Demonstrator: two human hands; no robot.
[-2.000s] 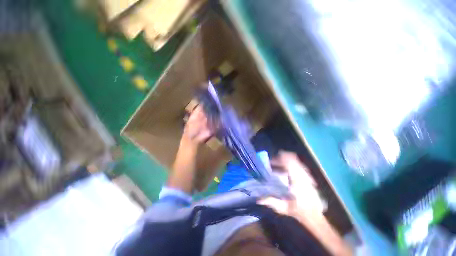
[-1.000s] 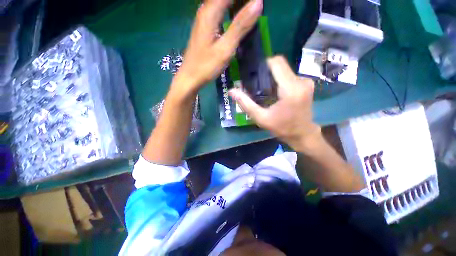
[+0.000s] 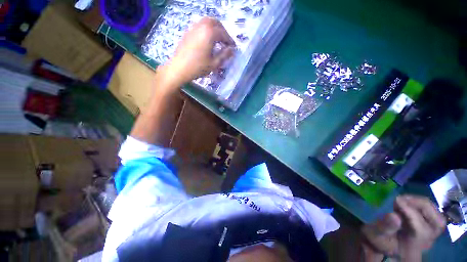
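The green jig with a black edge of white characters lies on the bench at the right. A dark housing lies in it, partly in shadow. My left hand is over the stacked clear trays of silver clips, fingers curled down; whether it holds a clip cannot be told. My right hand is just off the jig's near corner, fingers bent, its contents unclear. Loose silver clips lie between trays and jig. A small clear hardware bag with a white label lies near them.
The dark green bench mat runs diagonally, its front edge below. The screw feeder is partly seen at the right rim. A purple-rimmed round container stands beyond the trays. Brown cartons are at the left, below the bench.
The view has turned left. My left hand has moved from the jig to the trays. My right hand has drawn back off the jig, and the housing lies there without a hand on it.
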